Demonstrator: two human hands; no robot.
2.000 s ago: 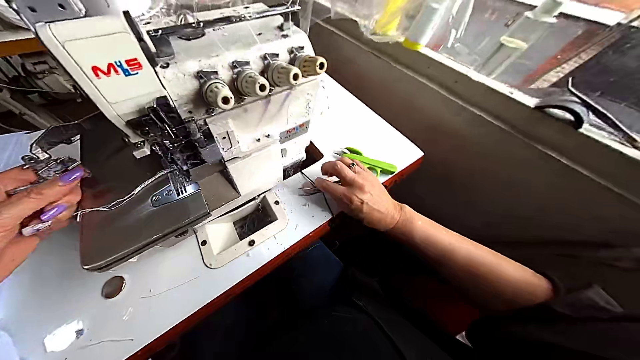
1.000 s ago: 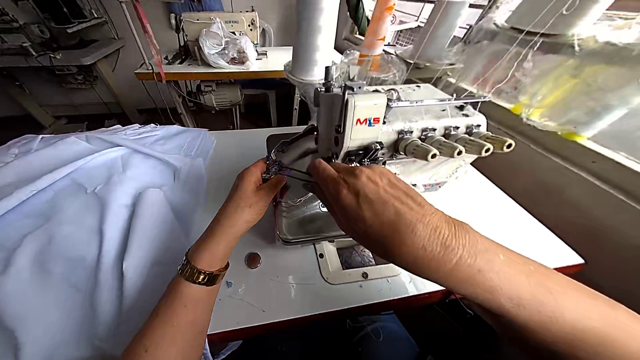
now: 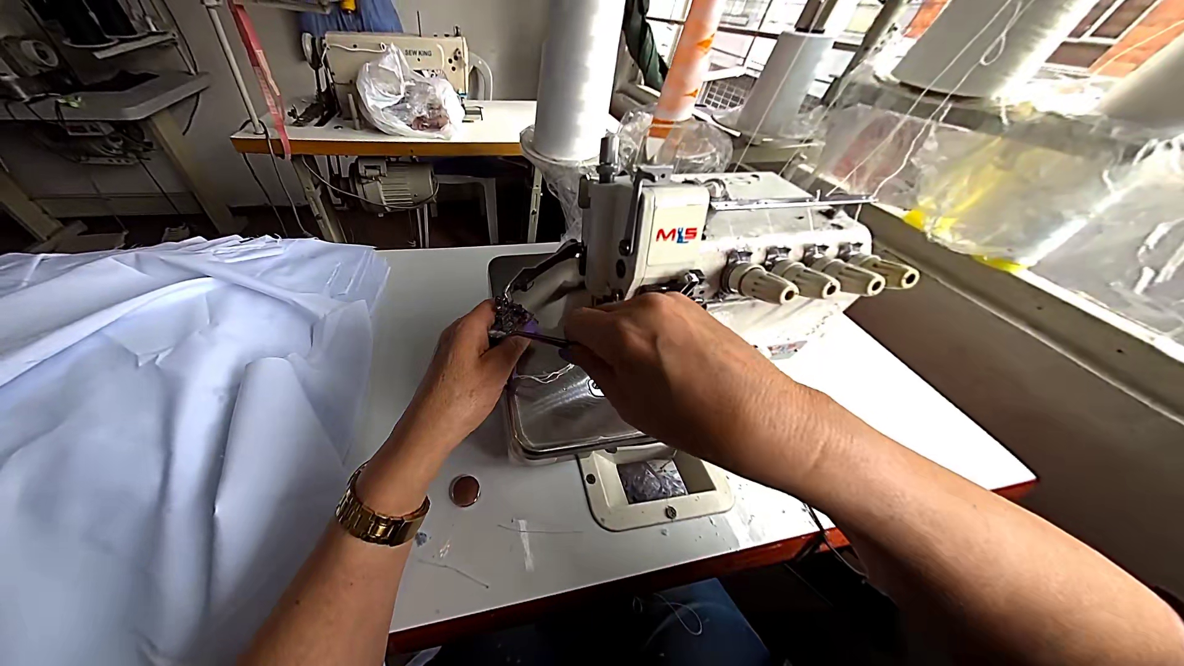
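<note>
At the left end of an overlock sewing machine (image 3: 675,231), my left hand (image 3: 476,361) grips the metal presser foot assembly (image 3: 511,317), which is swung out on its arm. My right hand (image 3: 666,370) is closed on a thin, dark tool (image 3: 544,339), apparently tweezers or a small screwdriver, whose tip reaches the presser foot. Loose thread (image 3: 548,376) lies over the machine's metal plate (image 3: 564,416) below my hands. The needle area is hidden behind my right hand.
White fabric (image 3: 176,416) is heaped on the left. Tension knobs (image 3: 763,282) stick out at the machine's right, with thread cones (image 3: 578,83) behind. A waste chute (image 3: 657,486) sits at the table's front. Another sewing machine (image 3: 398,69) stands at the back.
My right hand has left the table spot beside the green-handled snips and come over to the presser foot, now with a thin tool. The view has swung left and up.
</note>
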